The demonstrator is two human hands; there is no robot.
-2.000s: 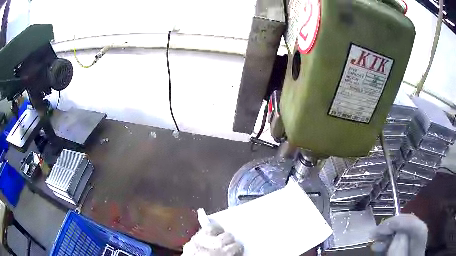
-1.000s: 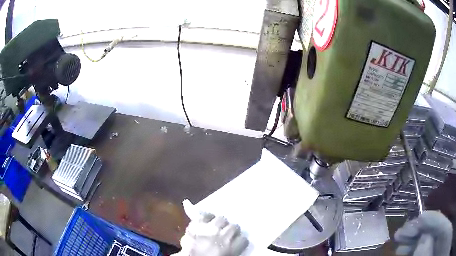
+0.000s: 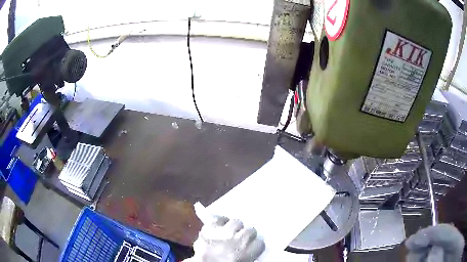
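A heat sink plate (image 3: 279, 197) shows its flat, glaring white face, its right corner at the chuck (image 3: 333, 165) over the round drill table (image 3: 340, 217). My gloved left hand (image 3: 228, 240) holds it at its lower left edge. My gloved right hand (image 3: 435, 244) is closed at the lower end of the long steel feed handle (image 3: 429, 179), at the bottom right. The knob is hidden in the glove. The green drill press head (image 3: 379, 77) stands above. The drill tip against the plate cannot be made out.
Layered heat sink stacks (image 3: 435, 148) stand at the right. A shorter stack (image 3: 84, 171) sits at the left on the brown bench (image 3: 169, 158). A blue basket (image 3: 94, 238) holds toothed frames at the lower left. A second drill press (image 3: 38, 56) stands far left.
The plate has swung left and away from over the table since the first frame, baring more of the table's right side. The camera view has shifted slightly. Both hands keep their holds.
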